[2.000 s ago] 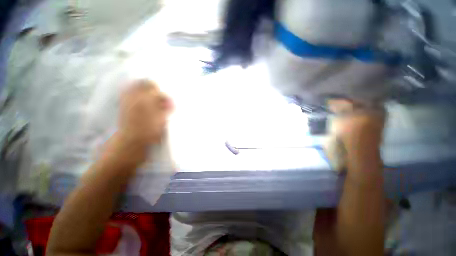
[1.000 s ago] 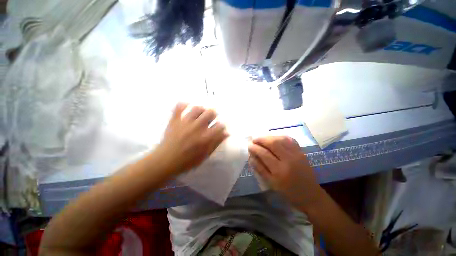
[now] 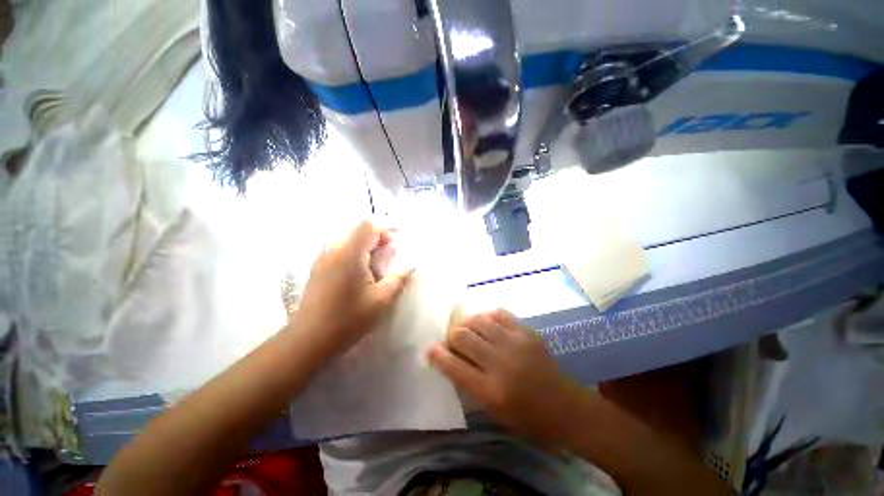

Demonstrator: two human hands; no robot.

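Observation:
A white fabric panel lies from the glare under the machine head down over the table's front edge. My left hand pinches its upper part, just left of and below the needle area. My right hand has its fingers closed at the panel's right edge; a cream edge shows at the fingertips, but I cannot tell if it is a separate piece. The sewing machine stands above; glare hides its needle and presser foot. A stack of small cream pieces lies right of the needle.
A dark thread tassel hangs at the head's left end. A dark ribbed cylinder is right of the needle. Piled cloth covers the table's left. A ruler runs along the front edge. Dark-handled snips lie at lower right.
The view has shifted, so the machine head sits further left and lower. The panel has turned straighter below the head. My left hand is nearer the needle glare; my right stays at the cloth's right side.

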